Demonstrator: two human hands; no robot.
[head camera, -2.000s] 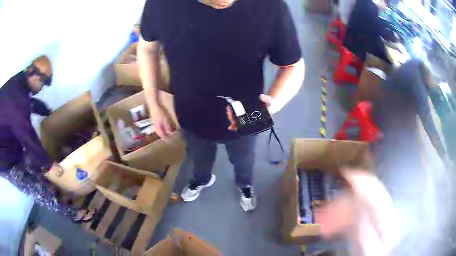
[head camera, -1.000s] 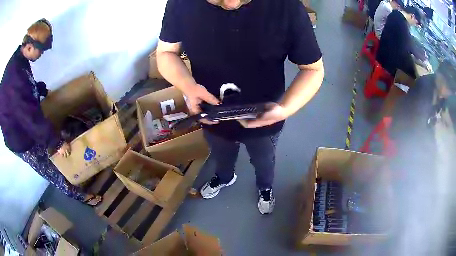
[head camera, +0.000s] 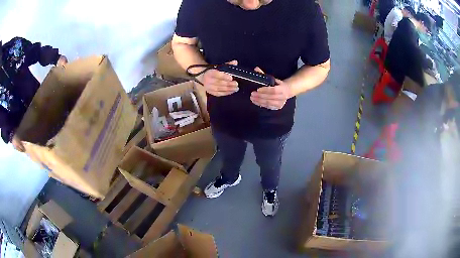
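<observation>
Neither of my hands shows in the head view; a pale haze covers the right edge and hides what lies there. A standing person in a black T-shirt faces me and holds a slim black device in both hands, with a dark cord looping from its left end. An open brown carton stands on the floor at the lower right, with dark units in tight rows inside; its right part is blurred.
Another person at the left holds a large tilted carton. A carton with white parts and a smaller carton stand by a slatted pallet. Open cartons are at the bottom edge and lower left. People sit on red stools at the right.
The standing person has raised and turned the device. The person at the left has lifted and tilted the large carton. The blurred hand at the lower right has left the picture.
</observation>
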